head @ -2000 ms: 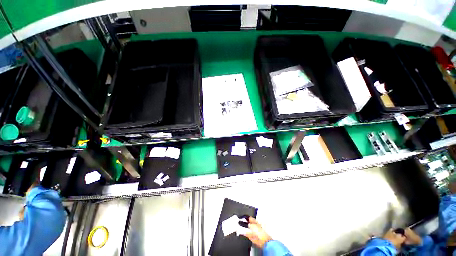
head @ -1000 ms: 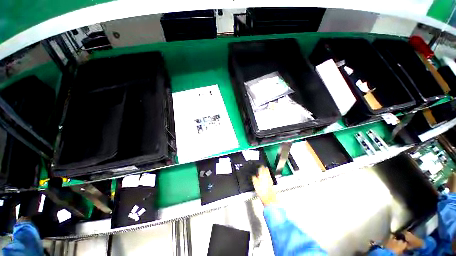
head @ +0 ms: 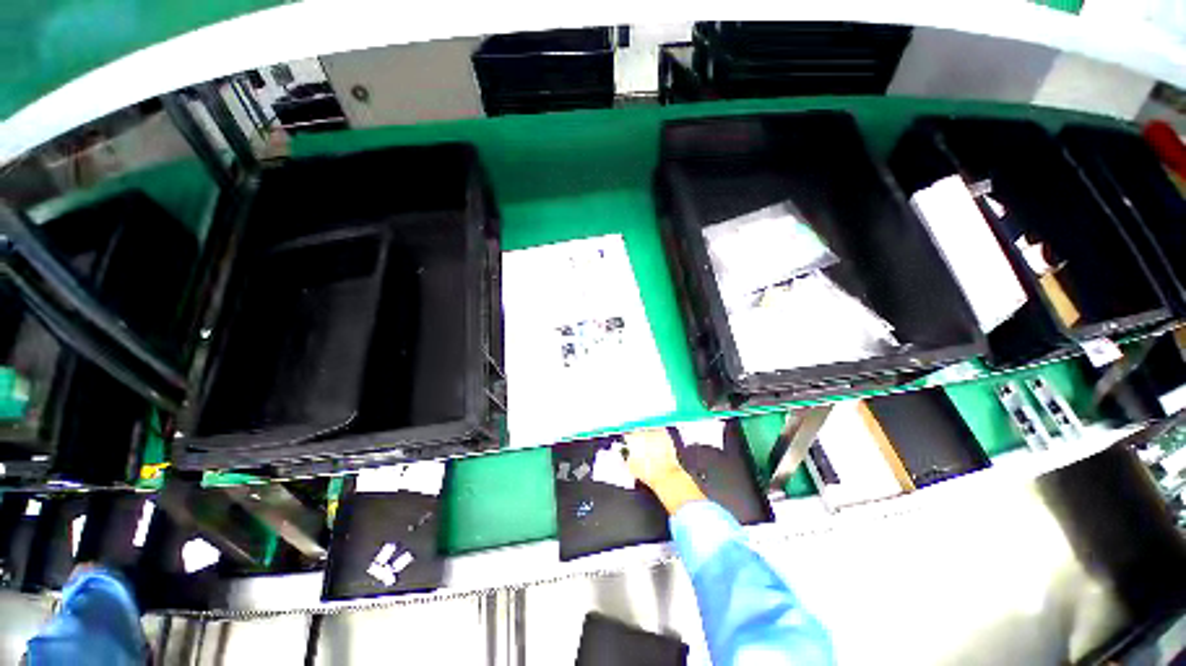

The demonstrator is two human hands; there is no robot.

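My right hand [head: 659,472] reaches from the bottom, in a blue sleeve, over two adjoining shallow black trays on the lower shelf. Its fingertips are at a white paper label [head: 613,467] in the left black tray [head: 605,527]; whether they grip it I cannot tell. Small pale and blue bits also lie in that tray. The right black tray [head: 735,488] holds another white slip. Another black tray [head: 630,647] lies on the metallic line surface, cut off by the bottom edge. My left hand is out of the picture.
Large black bins [head: 351,449] stand on the upper shelf, with a white instruction sheet [head: 585,345] between two. One bin holds bagged parts [head: 806,325]. Another worker's blue sleeve [head: 91,627] is at the lower left. A metal upright [head: 796,449] stands right of the trays.
My right hand has left the tray on the line surface, gone up to the lower shelf, then moved from the right tray to the left tray's label. The view has shifted.
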